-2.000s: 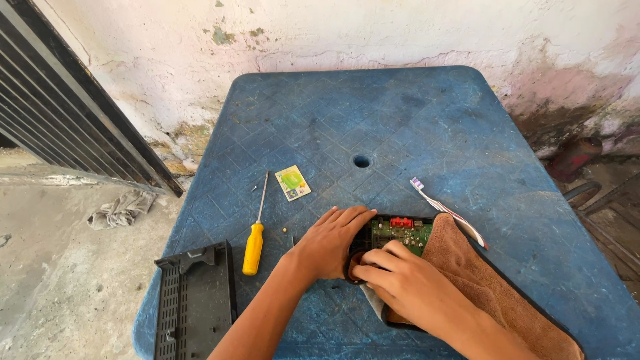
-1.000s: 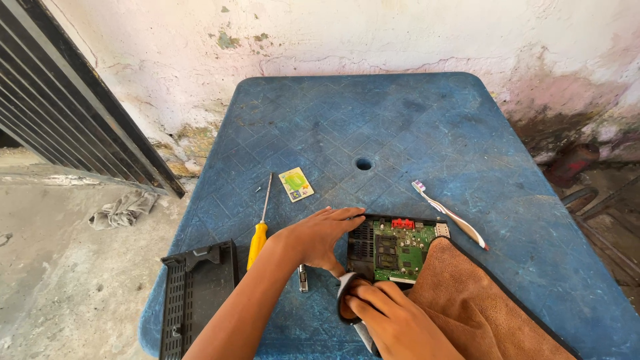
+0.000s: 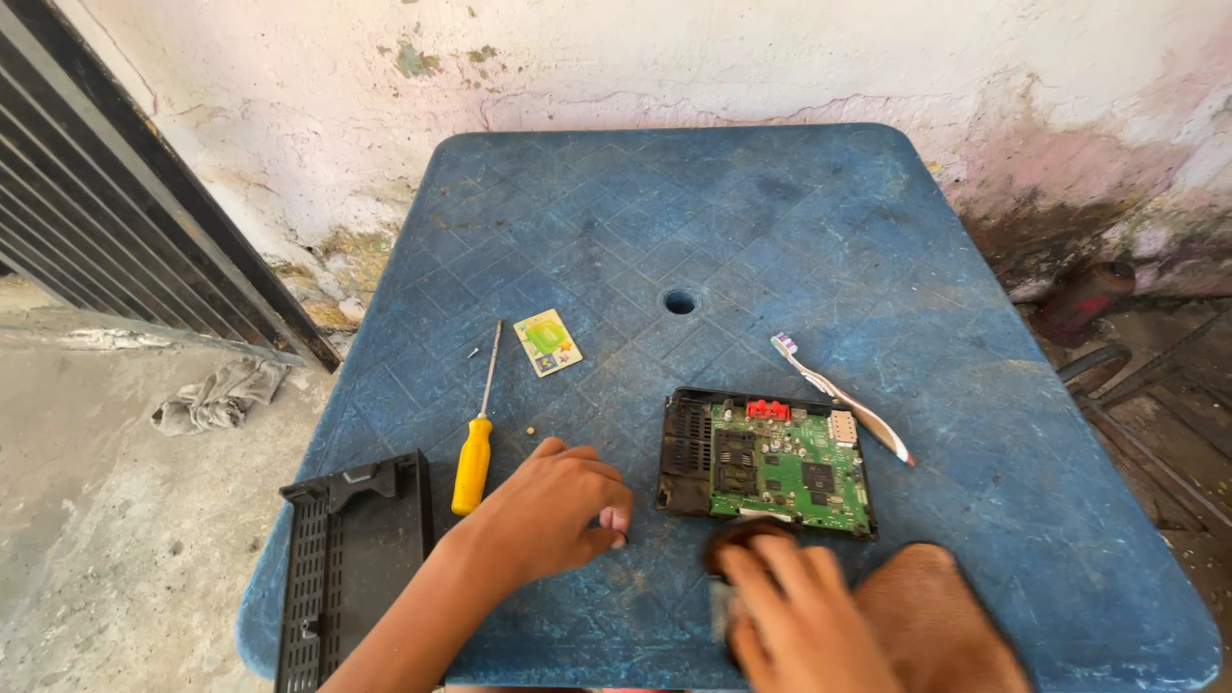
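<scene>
A green circuit board [image 3: 789, 462] lies face up in its black plastic case base, with a red connector [image 3: 767, 410] at its far edge. My left hand [image 3: 568, 500] rests over the table left of the case, fingers curled; whether anything is in them cannot be told. Blurred at the near edge of the case, my right hand [image 3: 799, 606] grips a dark round object [image 3: 741, 539], partly hidden by the fingers; its exact kind is unclear. A brown cloth [image 3: 934, 616] lies beside that hand. The black vented cover [image 3: 361, 568] sits left of my left forearm.
A yellow-handled screwdriver [image 3: 472, 467], a small screw [image 3: 473, 353] and a printed card [image 3: 548, 343] lie left on the blue plastic table [image 3: 616, 212]. A toothbrush [image 3: 847, 404] lies beyond the case. The table has a round hole [image 3: 680, 301]; a wall stands behind.
My left hand has come away from the case toward the left. The dark round object and my right hand have moved off the board to its near side, and the brown cloth no longer touches the case.
</scene>
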